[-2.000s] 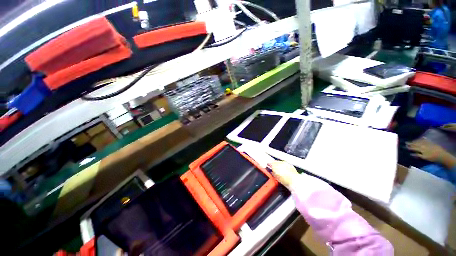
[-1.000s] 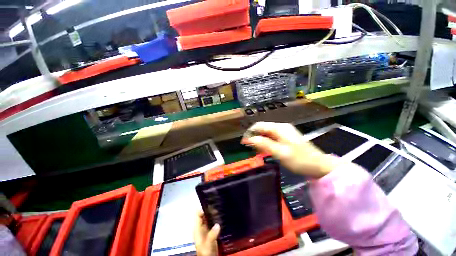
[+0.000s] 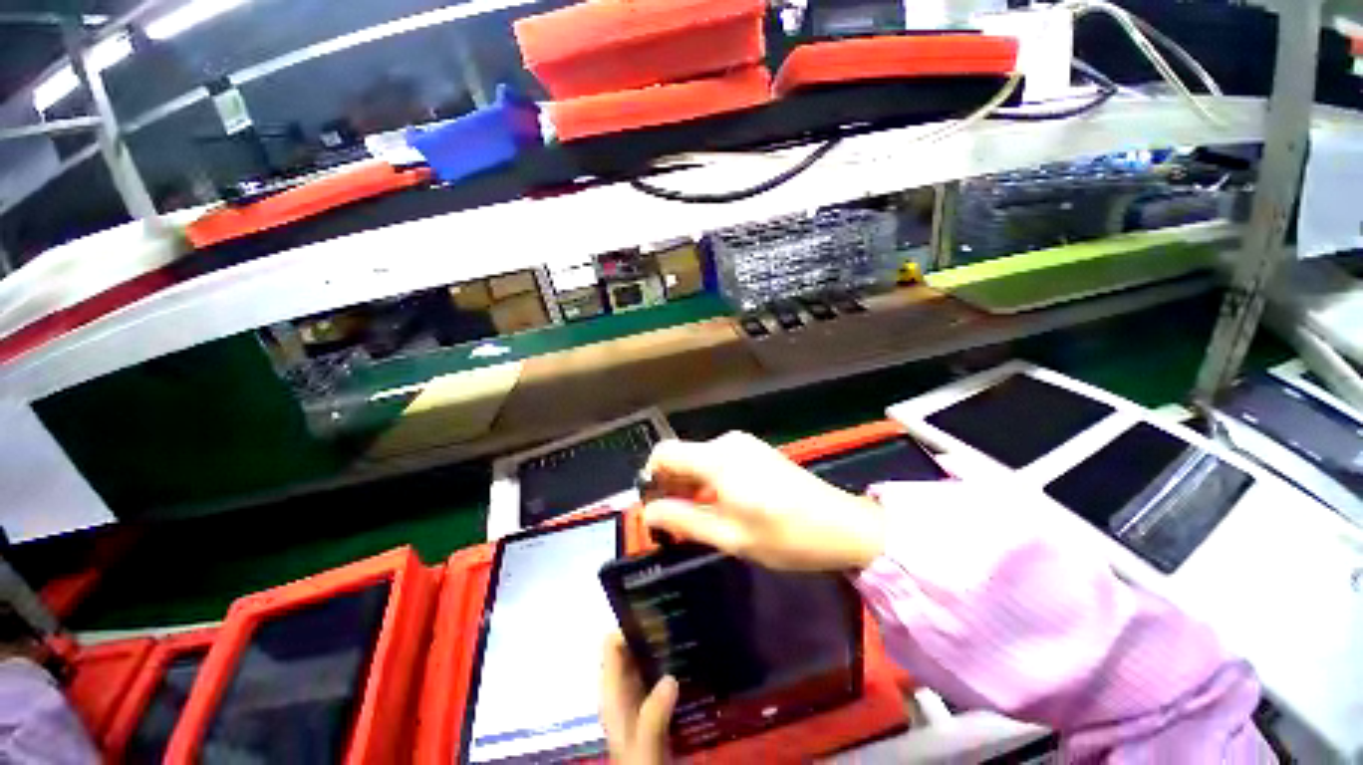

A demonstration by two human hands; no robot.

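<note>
A black tablet (image 3: 762, 635) with small text lines at its left stands tilted above a red foam tray (image 3: 860, 720). My left hand (image 3: 635, 705) grips its lower left edge, fingers and thumb showing, the rest cut off by the bottom edge. My right hand (image 3: 733, 505), in a pink sleeve, pinches a small dark piece (image 3: 649, 481) at the tablet's top left edge. Whether the piece is plugged in is hidden by the fingers. A tablet with a white screen (image 3: 547, 635) lies in a red tray just left.
Red trays with dark tablets (image 3: 299, 680) stand at left. A white tray (image 3: 504, 501) lies behind. White trays with tablets (image 3: 1020, 419) lie at right. A white shelf (image 3: 449, 239) crosses above, with red trays and a blue bin (image 3: 476, 138). Another person's sleeve (image 3: 45, 717) shows at lower left.
My right hand has moved down and left to the tablet's top left edge. My left hand still holds the tablet. Earlier, the view pointed further right and my right hand was by another red tray.
</note>
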